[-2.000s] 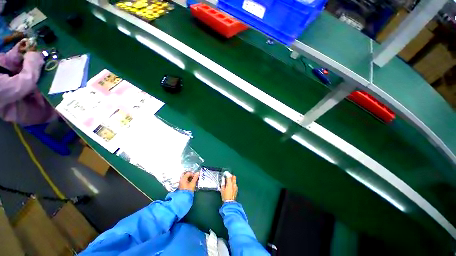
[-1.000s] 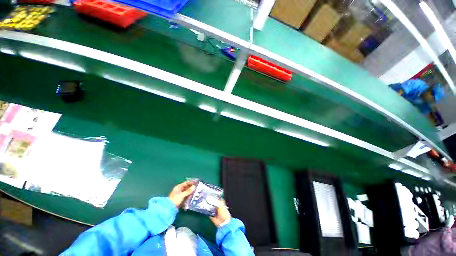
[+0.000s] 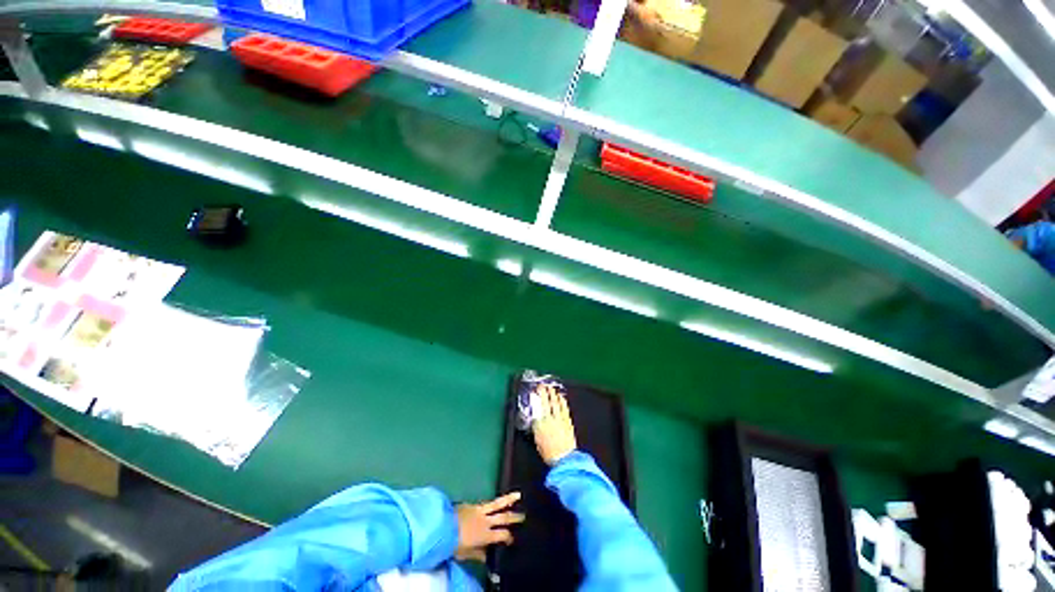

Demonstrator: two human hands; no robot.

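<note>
A bagged unit point(image 3: 530, 399) under shiny film lies in the far left corner of the black tray point(image 3: 600, 445). My right hand point(image 3: 555, 426) rests on it and partly covers it, fingers extended. My left hand point(image 3: 488, 524) is at the tray's near left side, fingers spread, holding nothing. Clear plastic bags point(image 3: 277, 399) lie at the left, by a white sheet point(image 3: 199, 364). An unbagged black device point(image 3: 218, 223) sits on the green surface at the far left.
Printed sheets point(image 3: 76, 303) lie at the left. A second black tray point(image 3: 725, 486) stands at the right, with white pieces point(image 3: 888, 544) beyond it. A white-framed shelf point(image 3: 463, 231) crosses behind. A blue bin point(image 3: 347, 23) and red trays point(image 3: 303, 65) are on the far side.
The bagged unit, held between both hands before, is now in the black tray under my right hand. My left hand has let go of it and moved to the tray's near left side.
</note>
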